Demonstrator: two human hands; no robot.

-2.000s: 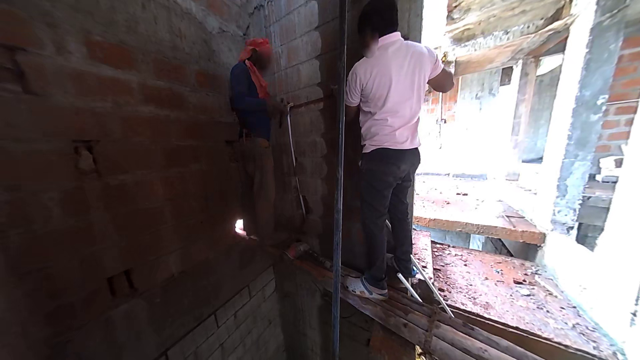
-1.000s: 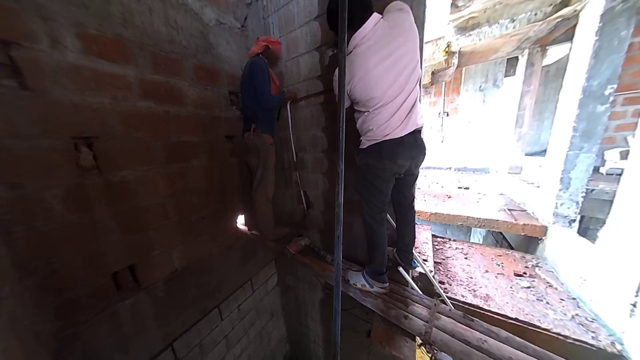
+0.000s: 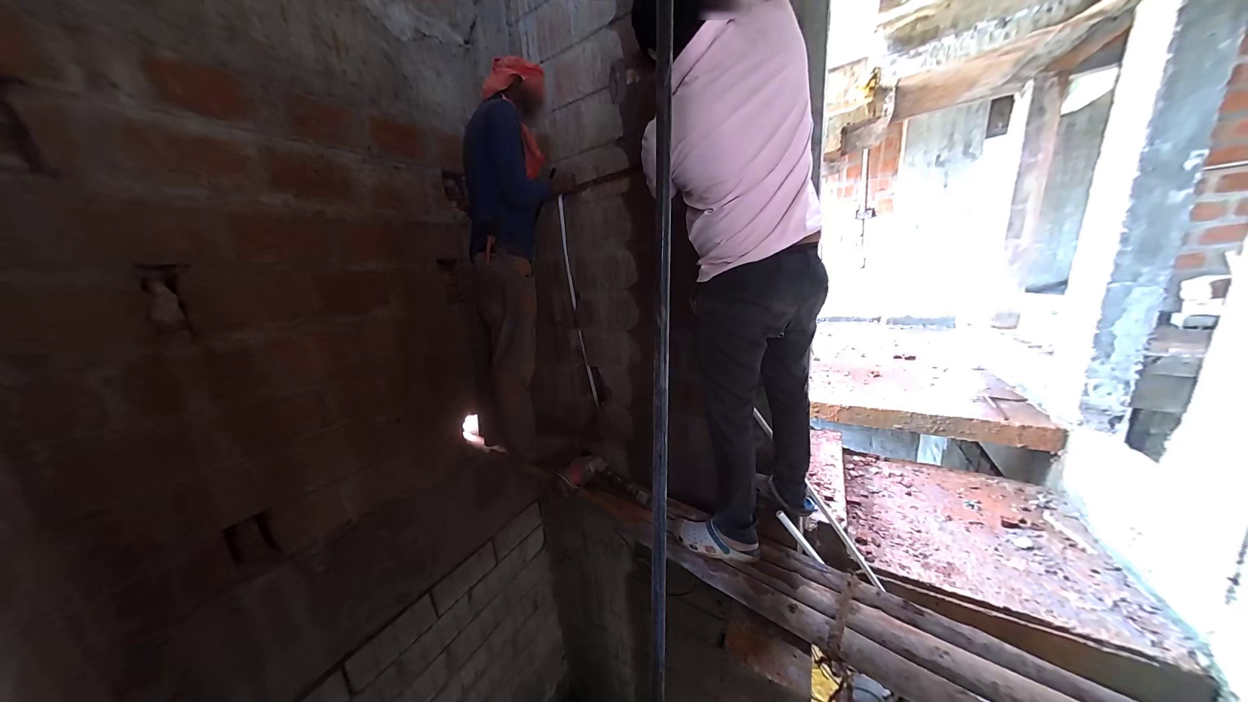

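Neither my left hand nor my right hand shows in the head view. Two people stand on a scaffold of wooden poles (image 3: 877, 624). The nearer person (image 3: 746, 166), in a pink shirt and dark trousers, leans toward the wall, head partly cut off by the top edge. In the corner behind, a person (image 3: 502, 185) in a blue shirt and red head cloth stands side-on, a hand near a dark bar (image 3: 609, 177) along the wall. A thin white strip (image 3: 572, 283) hangs below that hand. An upright metal pole (image 3: 662, 390) crosses the view in front of them.
A brick wall (image 3: 322, 244) with small recesses fills the left. Pale pipes (image 3: 843, 536) slant by the nearer person's feet. At the right lie rubble-strewn slabs (image 3: 1004, 546) beside a concrete column (image 3: 1146, 224). Wooden beams (image 3: 975, 78) run overhead.
The person in pink first had an arm out to the right; now that arm is out of sight and the body leans up toward the wall. The other person stays in the corner.
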